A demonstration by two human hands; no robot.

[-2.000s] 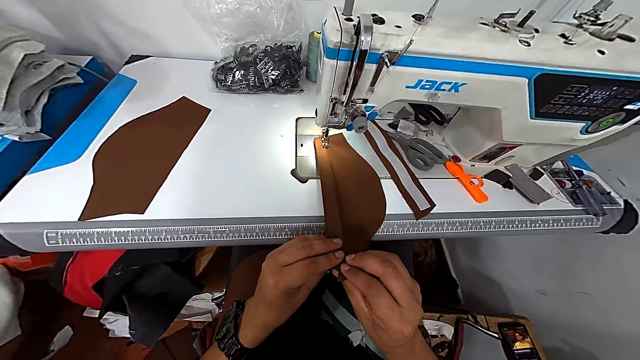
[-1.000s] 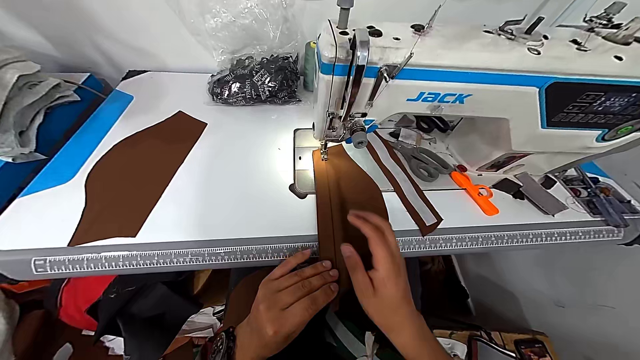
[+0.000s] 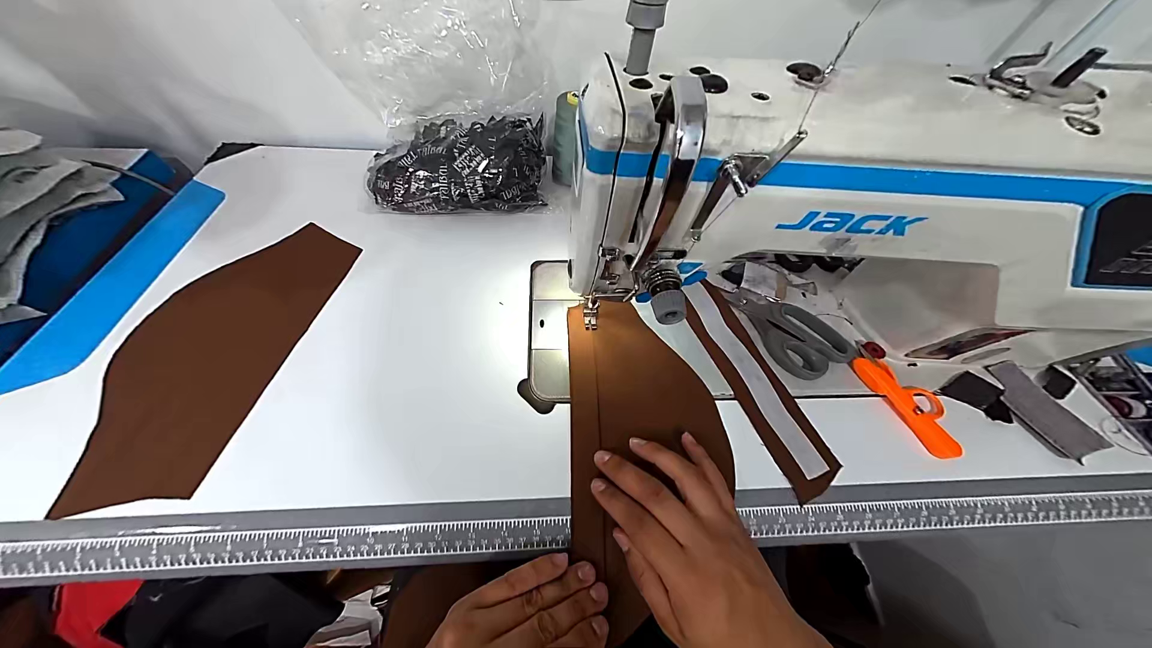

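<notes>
A brown fabric piece point(image 3: 657, 378) lies under the presser foot point(image 3: 590, 315) of a Jack sewing machine point(image 3: 837, 216), with a narrow strip along its left side, and hangs over the table's front edge. My right hand point(image 3: 693, 540) rests on it with fingers spread, palm down. Lower down, my left hand point(image 3: 540, 603) lies on its left part at the table edge, fingers close together; whether it pinches the cloth cannot be told. A second brown fabric piece point(image 3: 207, 360) lies flat on the left of the table. Right of the needle is a brown strip with a pale band point(image 3: 765, 387).
Grey-handled scissors point(image 3: 792, 333) and an orange thread snipper point(image 3: 909, 409) lie right of the strip. Behind are a plastic bag of black labels point(image 3: 459, 166) and a thread spool point(image 3: 565, 135). Grey cloth point(image 3: 54, 216) is piled at left. A ruler tape point(image 3: 405, 540) runs along the front edge.
My hands were together at the fabric's lower edge two seconds ago. The right hand has since moved up and settled flat on the cloth; the left lies flatter. The view has moved closer.
</notes>
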